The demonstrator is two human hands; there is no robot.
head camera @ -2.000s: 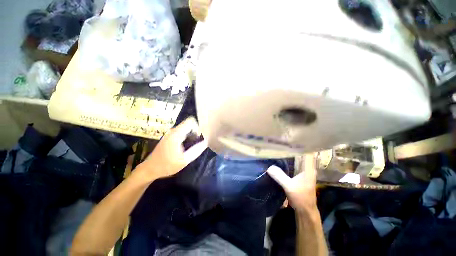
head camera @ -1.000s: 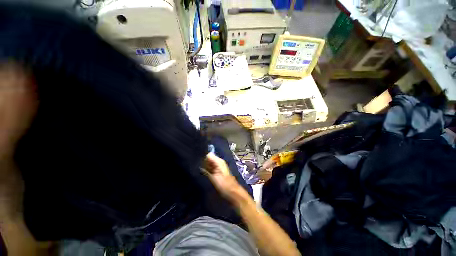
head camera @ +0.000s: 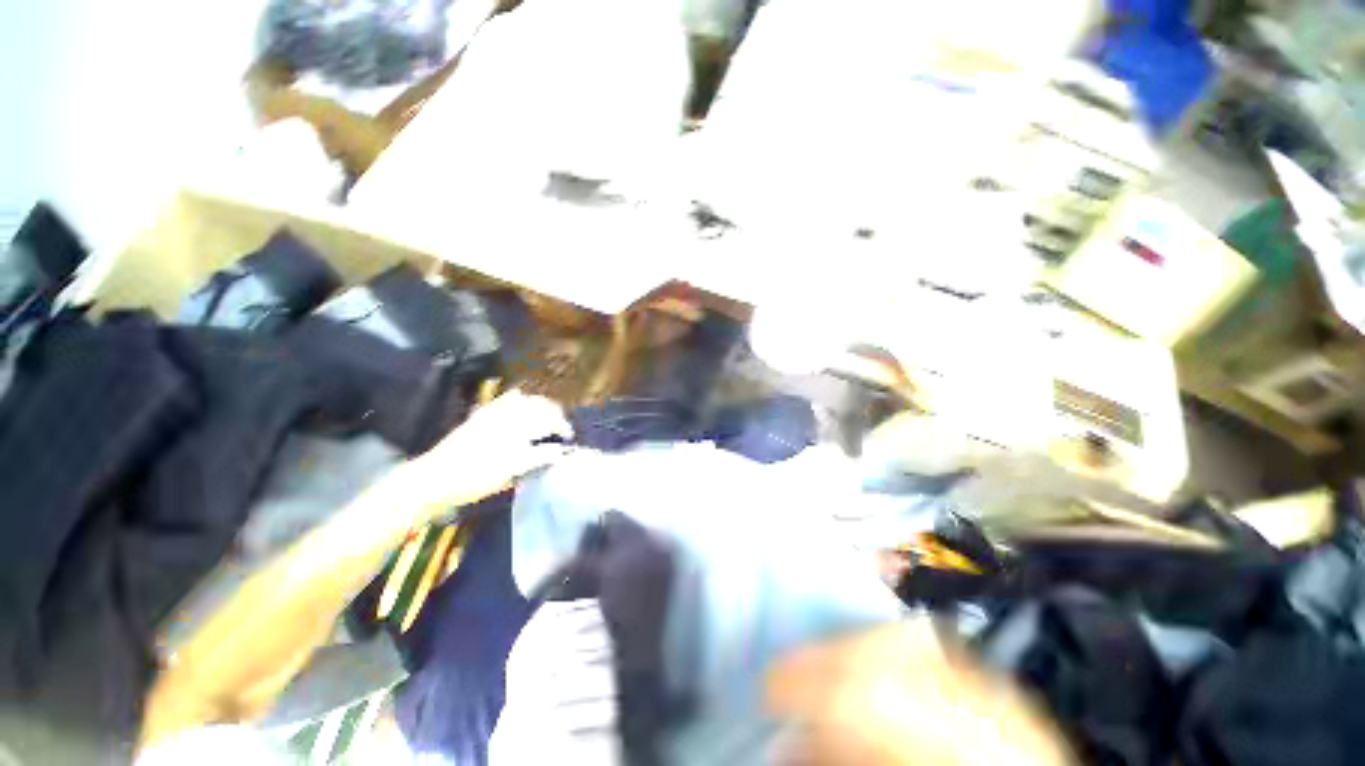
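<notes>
A denim garment (head camera: pixel 749 554), pale blue-grey with dark navy parts, lies across my lap, blurred and overexposed. My left hand (head camera: pixel 524 427) is at its upper left edge with the fingers closed on the dark and pale cloth. My right hand (head camera: pixel 898 696) is low on the right side of the garment, strongly blurred and partly cut off by the bottom edge. Its fingers cannot be made out.
Dark denim piles lie at the left (head camera: pixel 90 449) and the lower right (head camera: pixel 1243 673). The overexposed machine table (head camera: pixel 509 225) runs across the top. A control panel with red digits (head camera: pixel 1153 277) and a slotted box (head camera: pixel 1097 412) are at the right.
The dark garment that filled the left of the view is down on my lap, with its paler side showing. The view has swung left and the picture is brighter. My left hand has come into clear view.
</notes>
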